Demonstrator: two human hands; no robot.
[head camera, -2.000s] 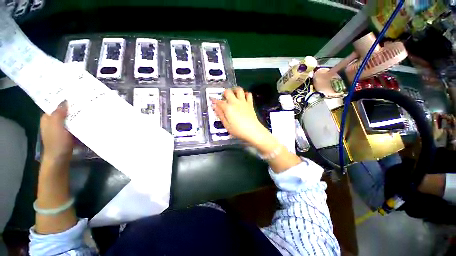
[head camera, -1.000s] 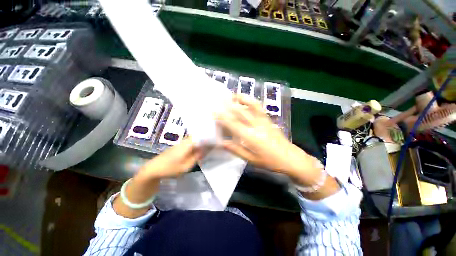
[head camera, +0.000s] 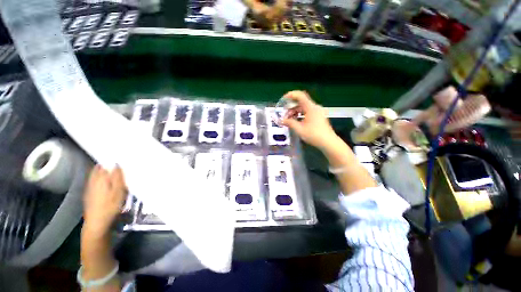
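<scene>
My left hand (head camera: 104, 191) grips the edge of a long white label strip (head camera: 137, 159), which runs from the upper left across the tray and ends in front of me. Small grey print shows on its upper part. My right hand (head camera: 308, 118) pinches a small clear printed label (head camera: 287, 107) over the top-right device (head camera: 278, 134). White devices, each with a dark oval, lie in two rows in a clear blister tray (head camera: 308, 197). The strip hides part of the tray's lower left.
A label roll (head camera: 48, 165) with trailing liner stands at the left beside clear stacked trays (head camera: 14, 211). A green conveyor belt (head camera: 188, 71) runs behind a pale rail. At the right are a bottle (head camera: 374, 126), pink fan (head camera: 463, 111), gold box (head camera: 451, 199) and blue cable.
My hands were together at the strip and are now apart. My left hand holds the strip at the left; my right hand has moved to the top-right device with a small label.
</scene>
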